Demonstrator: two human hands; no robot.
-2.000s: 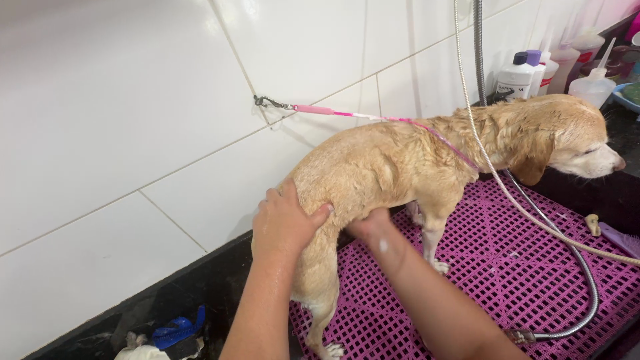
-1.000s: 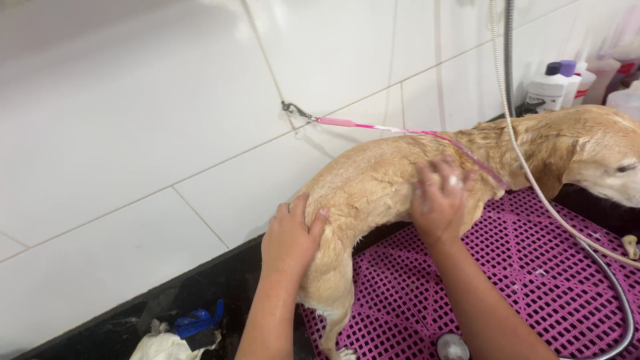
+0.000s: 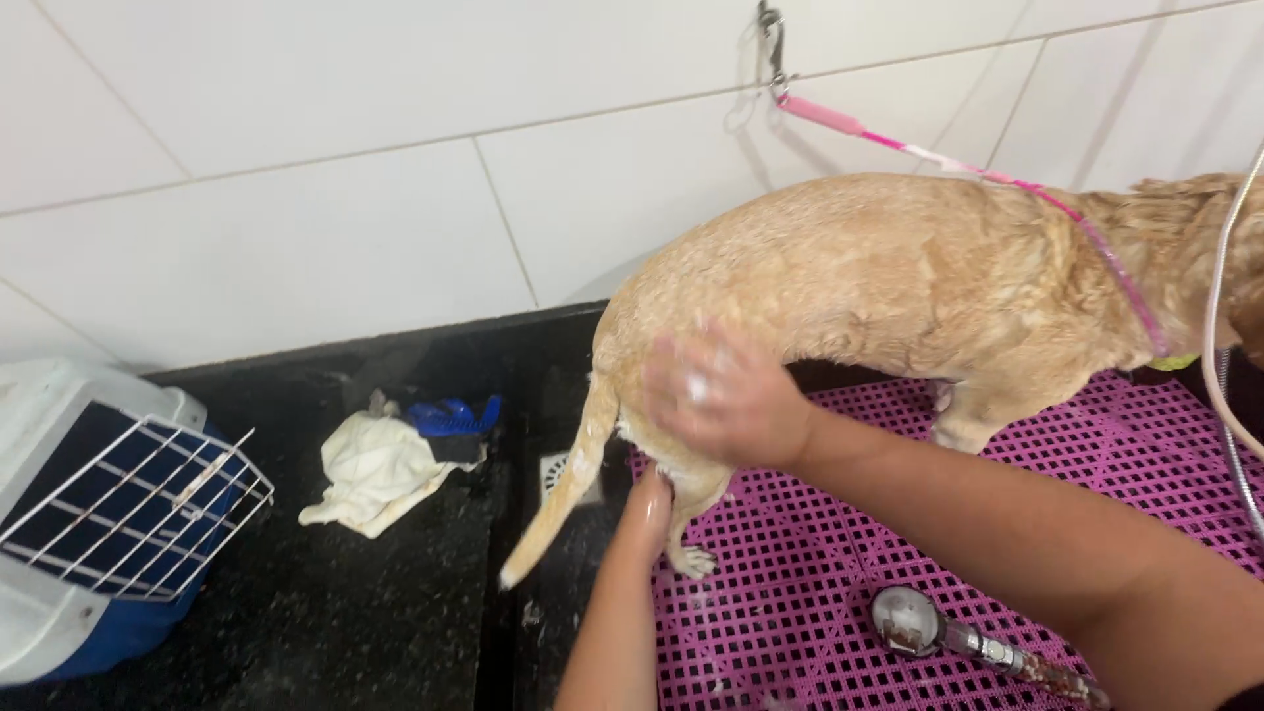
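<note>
A wet, tan short-haired dog (image 3: 849,267) stands on a purple perforated plastic mat (image 3: 790,592), its head out of view at the right. A pink leash (image 3: 1007,180) runs from its neck to a metal clip on the wall. My right hand (image 3: 726,395), blurred and with a white spot of lather on its back, lies against the dog's hindquarters and upper hind leg. My left hand (image 3: 652,504) reaches behind the hind legs under the tail (image 3: 568,479); its fingers are hidden. White lather shows on the tail. Below my right forearm a shower head (image 3: 907,620) lies on the mat.
At the left, a grey and blue pet carrier (image 3: 148,632) has its wire door (image 3: 148,513) ajar. A crumpled cream cloth (image 3: 375,469) and a blue brush-like item (image 3: 454,416) lie on the black stone counter (image 3: 346,612). A drain cover (image 3: 558,476) and a hose (image 3: 1224,326) are also visible.
My right hand has moved from the dog's side to its hindquarters. My left hand has gone from the rump to behind the hind legs. The view has swung left and down.
</note>
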